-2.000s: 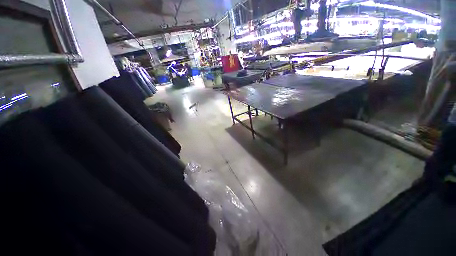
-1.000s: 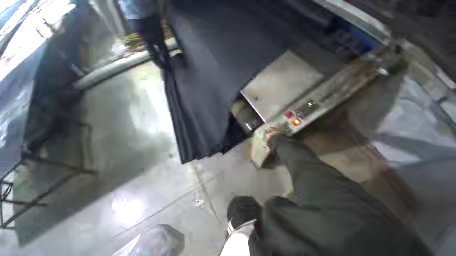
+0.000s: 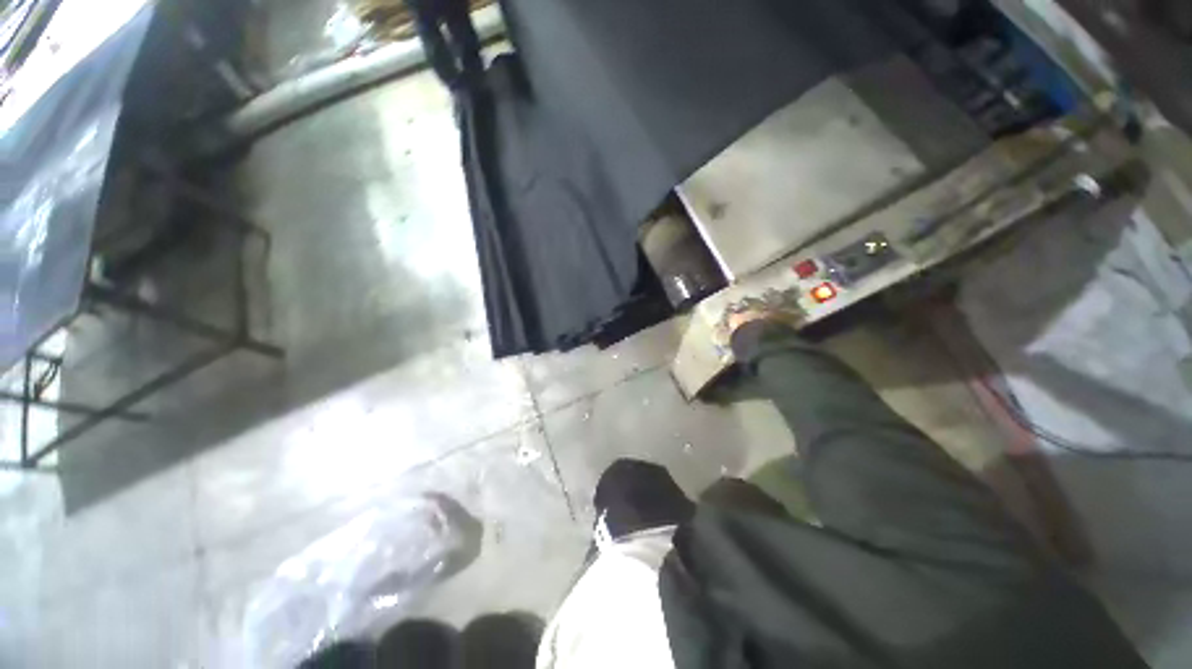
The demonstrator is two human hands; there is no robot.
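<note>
My right hand point(image 3: 750, 318), small and blurred at the end of a dark grey-green sleeve, is at the near-left end of the worn beige control panel point(image 3: 939, 235), left of a lit red-orange button point(image 3: 822, 293). Its fingers are not clear. My left hand is not in view. Black cloth point(image 3: 612, 111) lies over the machine and hangs in folds toward the floor. A dark roller point(image 3: 692, 276) shows between the cloth and a grey-beige cover plate point(image 3: 800, 170).
Clear plastic film point(image 3: 360, 575) lies on the floor, with black roll ends point(image 3: 418, 643) at the bottom edge. A metal-topped table point(image 3: 59, 196) stands left. A person's dark legs point(image 3: 448, 39) are at the top. A thin cable point(image 3: 1046, 437) lies right of the machine.
The view has swung from the rolls and aisle down to the machine. Since one second ago, my right hand stays at the panel's end, and more plastic film and the roll ends show below.
</note>
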